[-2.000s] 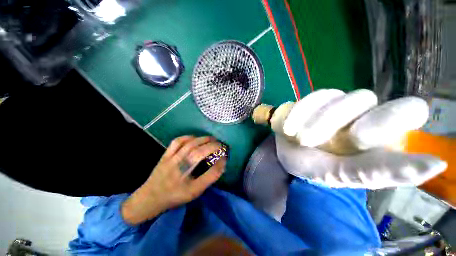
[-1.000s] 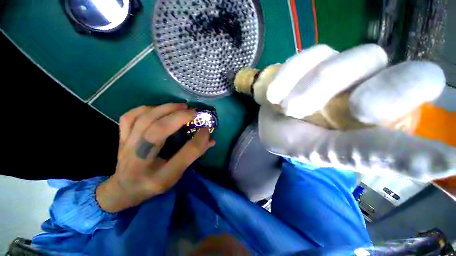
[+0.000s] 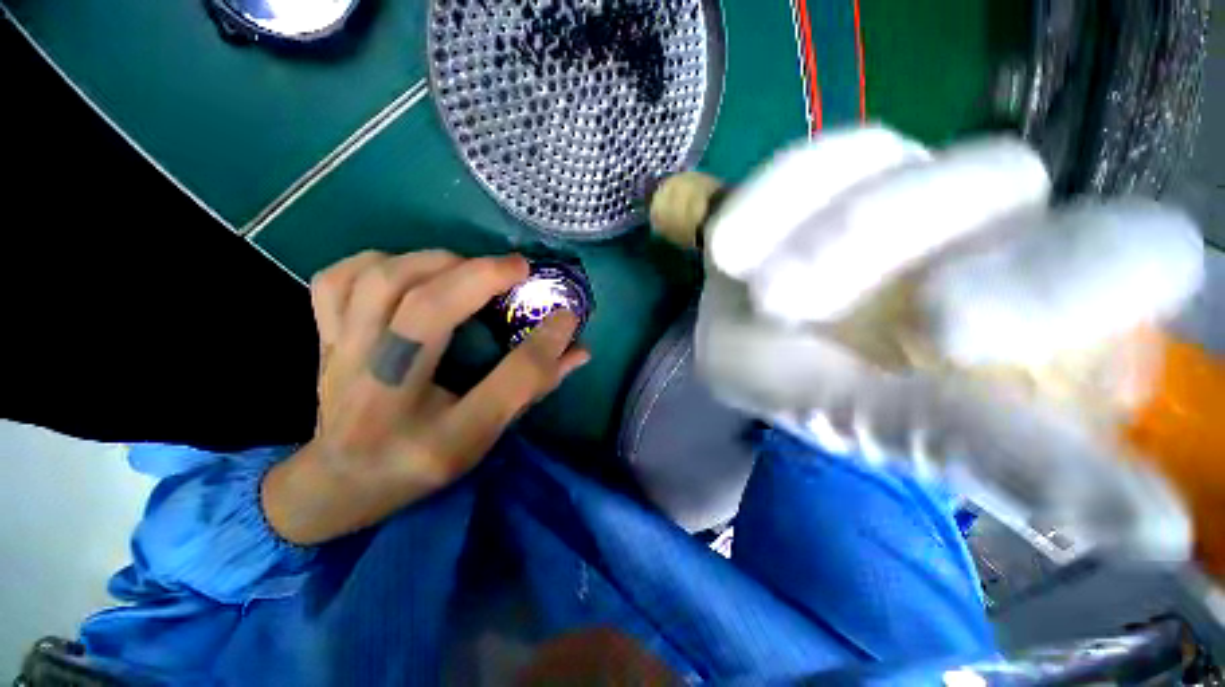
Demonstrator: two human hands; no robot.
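My left hand (image 3: 403, 362), bare, with a grey patch on one finger, pinches a small round housing (image 3: 548, 298) between thumb and fingers at the green bench surface. The housing is dark with a shiny, purplish face. My right hand (image 3: 927, 295), in a white knit glove and blurred, is closed around an electric screwdriver (image 3: 1182, 416) with an orange body. The tool's beige wrapped collar (image 3: 685, 208) is at the lower right rim of the silver perforated screw plate (image 3: 537, 175). Tiny black screws (image 3: 605, 40) lie heaped on the plate. The bit tip cannot be made out.
A round shiny disc with a dark rim (image 3: 289, 11) is cut off at the top left. A round grey disc (image 3: 685, 436) lies below the tool, partly hidden by the glove. Red lines (image 3: 861, 67) run along the bench at the upper right. Clear plastic (image 3: 1142, 94) stands beyond them.
Since the earliest frame, the view has moved closer and the housing's shiny face shows more. Since one second ago, the tool's collar has shifted slightly right and the gloved hand has blurred.
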